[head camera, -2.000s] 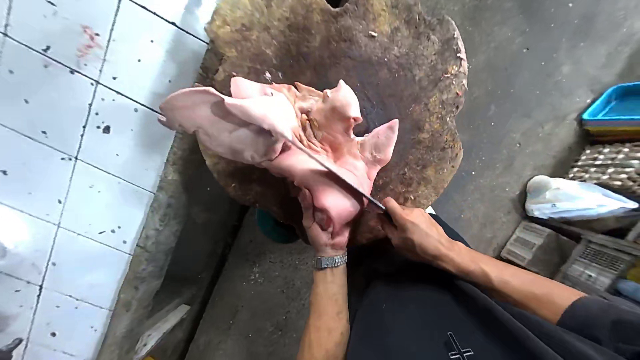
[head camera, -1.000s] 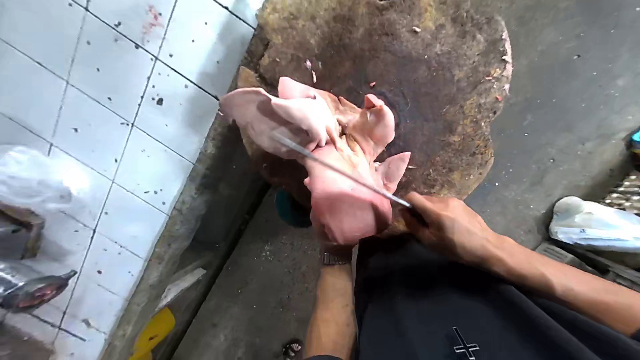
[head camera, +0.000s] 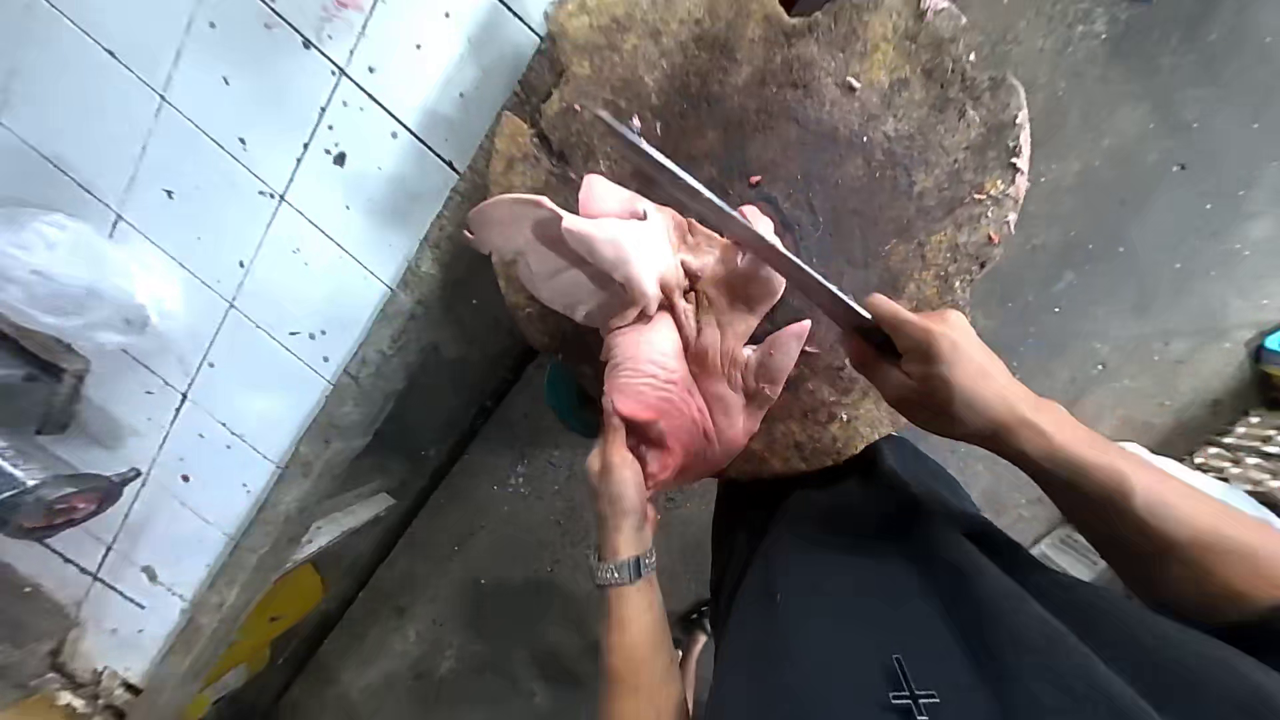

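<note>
A piece of pig's head skin with ears (head camera: 700, 300) lies on the lower left part of a round wooden chopping block (head camera: 880, 190) and overhangs its near edge. My left hand (head camera: 622, 480), with a metal watch at the wrist, grips the near pink end; some of the fingers are hidden under it. My right hand (head camera: 935, 365) is closed around the dark handle of a long knife (head camera: 720, 215). The blade slants up to the left, over the far side of the skin, its tip above the block. Whether the blade touches the skin I cannot tell.
White tiles (head camera: 310, 240) with dark specks lie to the left, bearing a clear plastic bag (head camera: 75, 275) and a dark object (head camera: 65, 500). A teal object (head camera: 570, 400) shows under the block's left edge. Small scraps are scattered on the block. Egg trays (head camera: 1240, 450) stand at the far right.
The knife has moved from across the middle of the skin to its far side, its tip now over the block. My left hand still holds the near end.
</note>
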